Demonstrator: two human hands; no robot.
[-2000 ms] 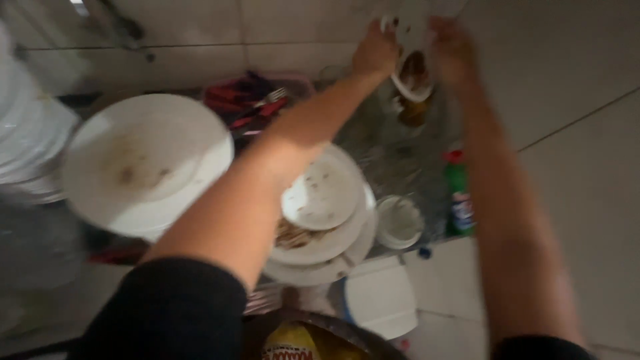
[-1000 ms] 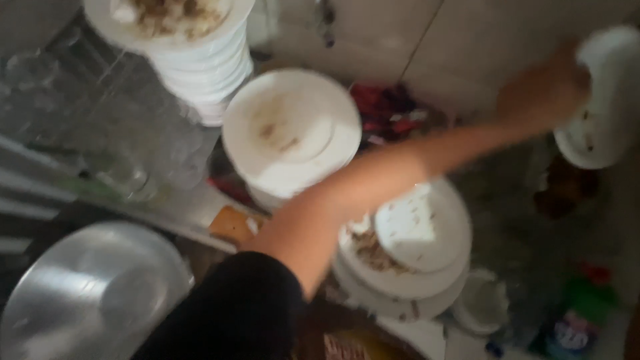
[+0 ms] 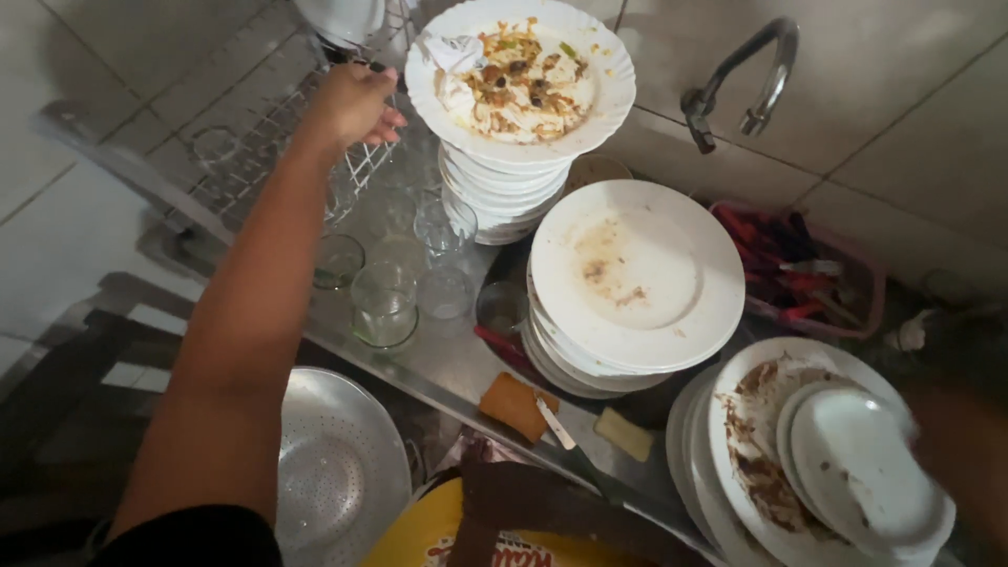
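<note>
My left hand (image 3: 358,106) reaches over the wire dish rack (image 3: 272,150), fingers loosely curled, nothing clearly held. Beside it, a scalloped white plate (image 3: 622,75) with food scraps and a crumpled napkin (image 3: 455,53) tops a tall stack of white dishes (image 3: 504,193). My right hand (image 3: 965,465) is a dark blur at the right edge, beside small white dishes (image 3: 858,457); its grip is unclear. Those dishes rest on a plate with brown scraps (image 3: 756,394), atop more plates. A stained white plate (image 3: 638,276) tops the middle stack. Clear glasses (image 3: 384,307) stand left of it.
A pink basket (image 3: 870,291) of cutlery sits by the tiled wall, below a metal faucet (image 3: 776,71). Along the steel counter's front edge lie an orange sponge (image 3: 508,402), a white-handled utensil (image 3: 557,425) and a pale sponge (image 3: 624,435). A metal colander (image 3: 339,457) is lower left.
The view has swung left. My left hand has moved from the right, where it held a white dish, to the rack. An additional small dish now lies on the right-hand stack.
</note>
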